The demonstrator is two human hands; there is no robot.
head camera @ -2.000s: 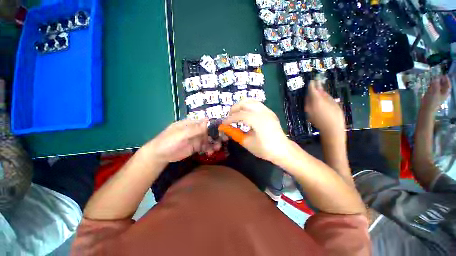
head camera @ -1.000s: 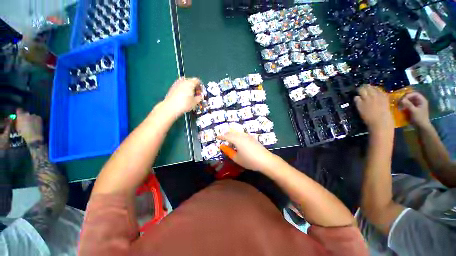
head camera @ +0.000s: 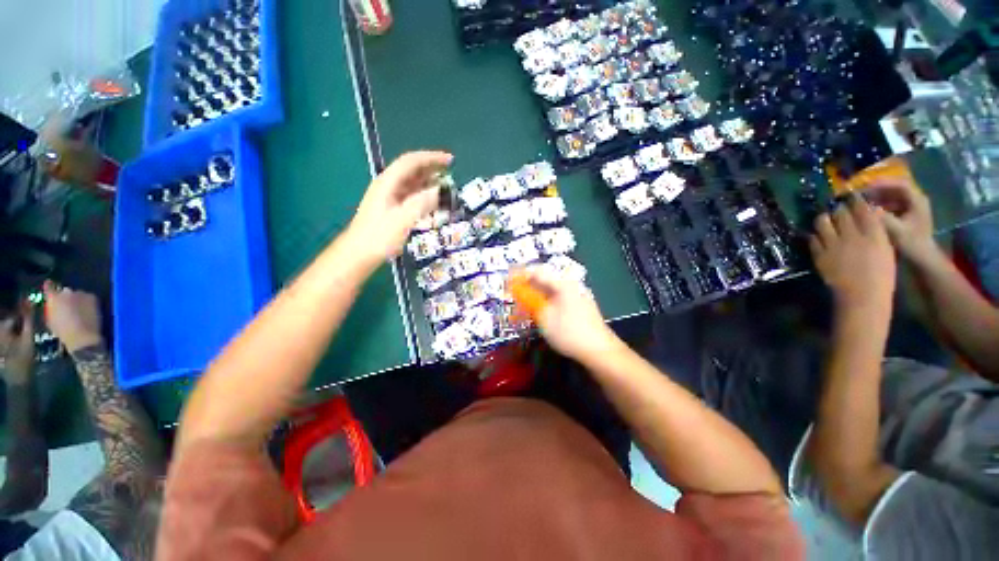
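Whitish device modules [head camera: 496, 259] stand in rows in a black tray in front of me. My left hand [head camera: 403, 203] is over the tray's back left corner, fingers spread; a small dark piece shows by its fingertips, but whether it is held is unclear. My right hand [head camera: 567, 311] is over the tray's right side and holds an orange-handled tool [head camera: 529, 293]. The tool's tip is not clear to see.
Two blue bins [head camera: 263, 236] with dark and silver units stand at left. A fuller module tray [head camera: 613, 77] and a partly empty black tray [head camera: 707, 250] lie at right, with loose black parts [head camera: 772, 88] beyond. Neighbours' hands [head camera: 854, 243] work at both sides.
Since two seconds ago my hands have parted. My left hand has moved to the tray's back left corner, and its fingers have spread in the last second. My right hand still holds the orange tool.
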